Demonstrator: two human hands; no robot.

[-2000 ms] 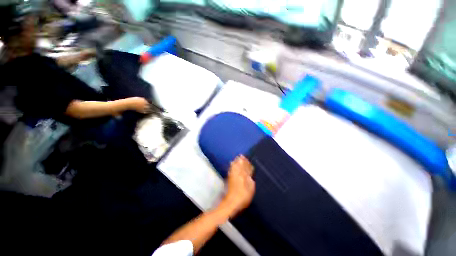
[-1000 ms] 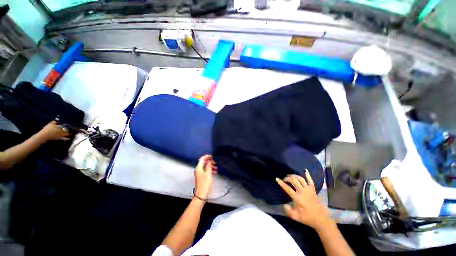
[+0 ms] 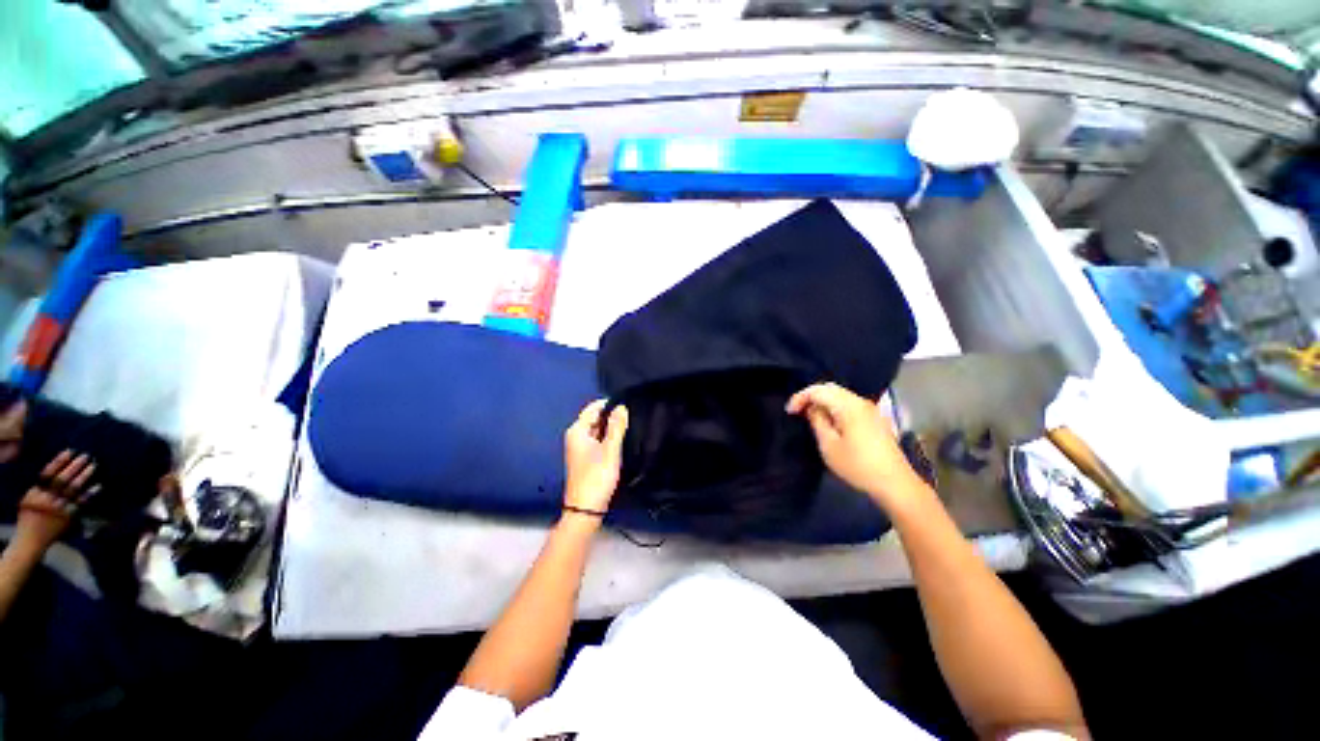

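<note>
A dark garment [image 3: 767, 311] lies across the right part of the padded navy-blue board [image 3: 449, 413]. Its opening faces me and shows a black inside. My left hand [image 3: 595, 452] pinches the left edge of the opening. My right hand [image 3: 854, 434] pinches the right edge of the opening. The board's rounded left end is uncovered.
The steam iron [image 3: 1079, 507] stands at the right beside the iron rest [image 3: 973, 449]. Blue box beams [image 3: 753, 167] lie at the back, with a white wrapped pad [image 3: 963, 130]. A blue tray [image 3: 1158, 326] holds fittings at right. Another person's hands [image 3: 55, 485] show at far left.
The view has shifted right. My right hand has left the garment's lower right part and now grips the opening's edge. The opening is spread wider between both hands.
</note>
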